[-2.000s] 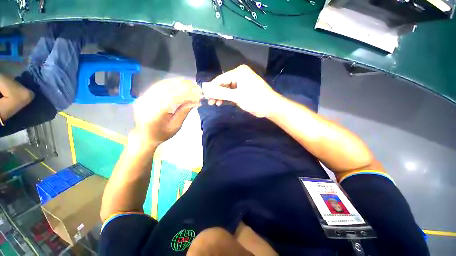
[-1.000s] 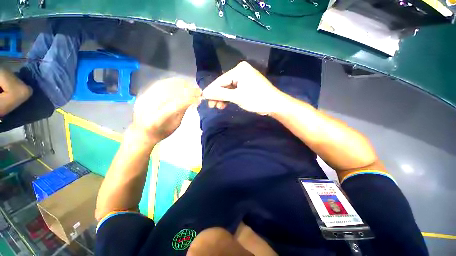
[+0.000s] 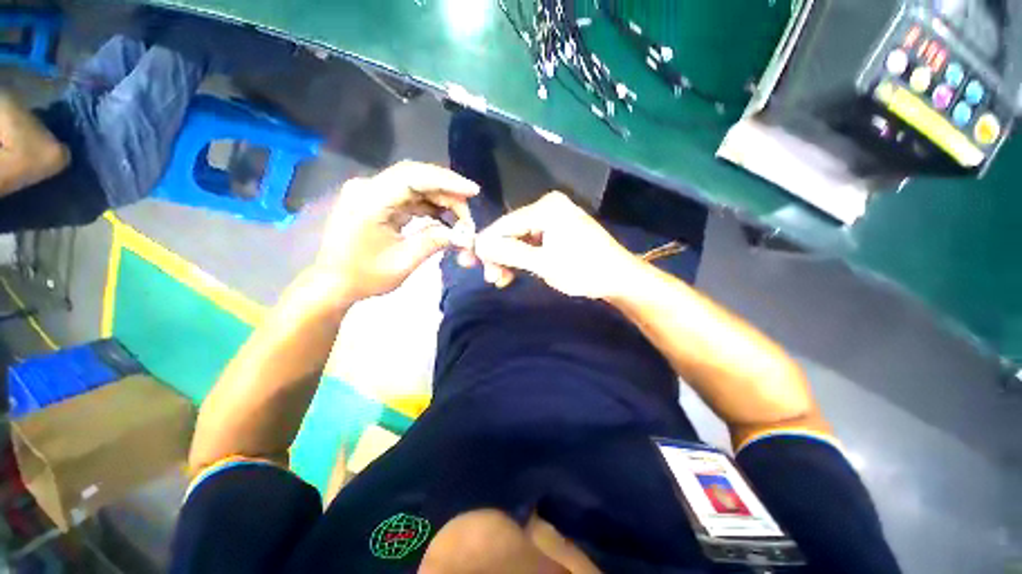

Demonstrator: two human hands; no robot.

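Note:
My left hand [image 3: 387, 230] and my right hand [image 3: 551, 244] are bare and meet at the fingertips above my lap. The left thumb and forefinger pinch a small pale piece [image 3: 464, 235], too small and overexposed to name surely. My right fingers are closed right beside it. Thin orange-yellow wires [image 3: 663, 251] show beyond my right wrist and seem to run from the right hand; their path through the palm is hidden.
Black leads with shiny ends [image 3: 577, 56] lie on the green bench [image 3: 695, 140]. A grey-black machine with coloured round buttons [image 3: 936, 84] stands at right. At left are a blue stool [image 3: 241, 163], a seated person's legs [image 3: 129, 112] and a cardboard box [image 3: 107, 443].
The view has shifted, showing more bench and machine. My left fingers have opened out from their tighter curl around the fingertip contact. The orange-yellow wires now show past my right wrist.

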